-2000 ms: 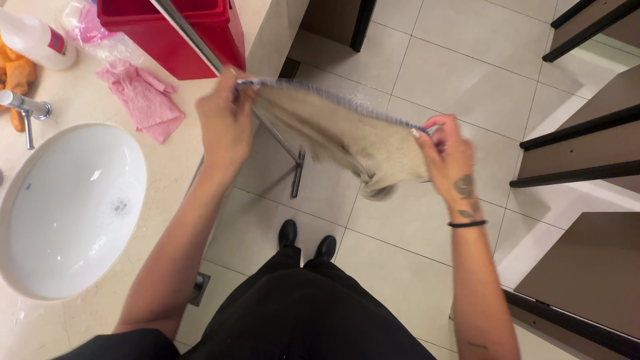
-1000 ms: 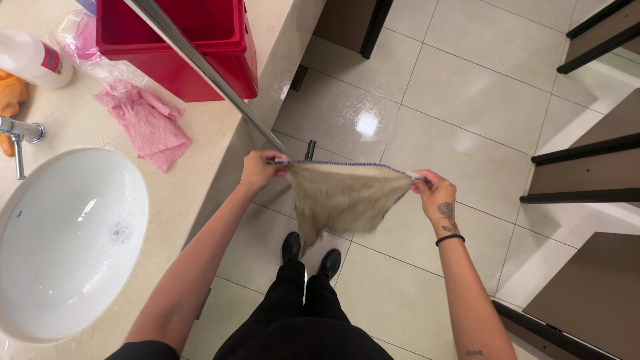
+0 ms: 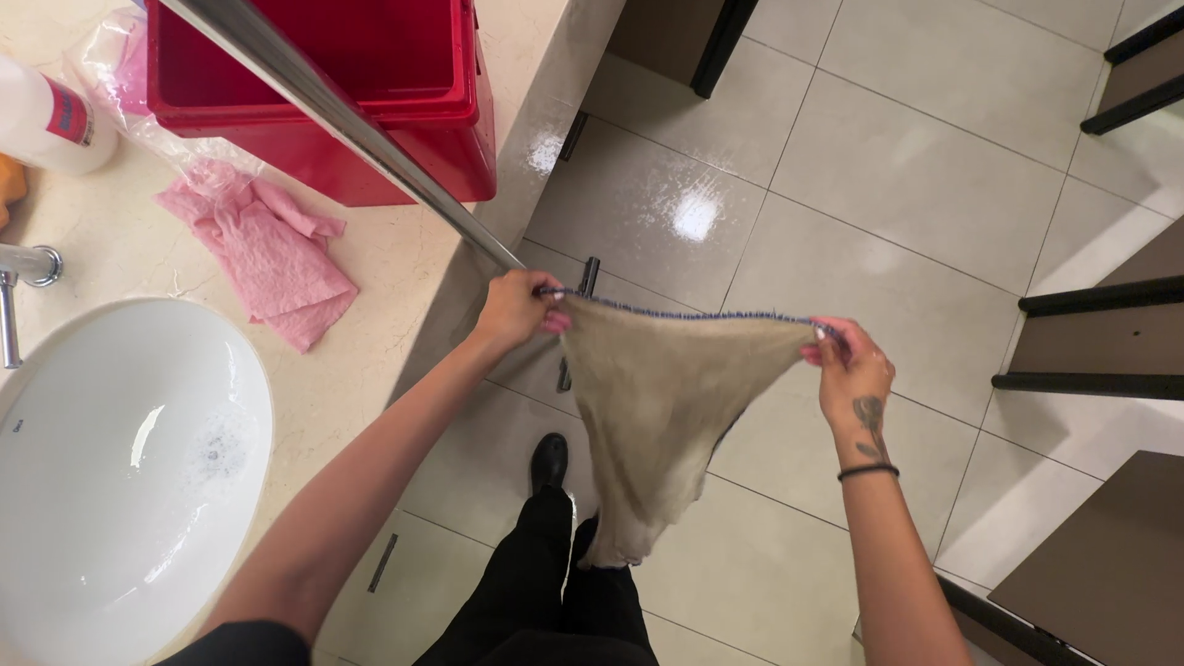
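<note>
A damp-looking beige cloth (image 3: 661, 398) with a dark stitched edge hangs between my hands above the floor. My left hand (image 3: 520, 310) pinches one upper corner, close beside a metal pole (image 3: 370, 153) that slants down from the upper left. My right hand (image 3: 851, 365) grips the other upper corner, with the edge stretched between the two. The cloth's lower end dangles in front of my legs and hides one shoe. A pink cloth (image 3: 268, 250) lies folded on the counter.
At left, the stone counter (image 3: 370, 305) bears a red plastic bucket (image 3: 416, 153), a white bottle (image 3: 55, 120), a clear plastic bag (image 3: 116, 83) and an orange item. A white oval sink (image 3: 129, 481) with a chrome faucet (image 3: 32, 265) is set in it. Brown panels with black edges stand at right.
The cloth, bunched and blurred two seconds ago, now hangs spread out and lower. Both hands keep hold of its corners.
</note>
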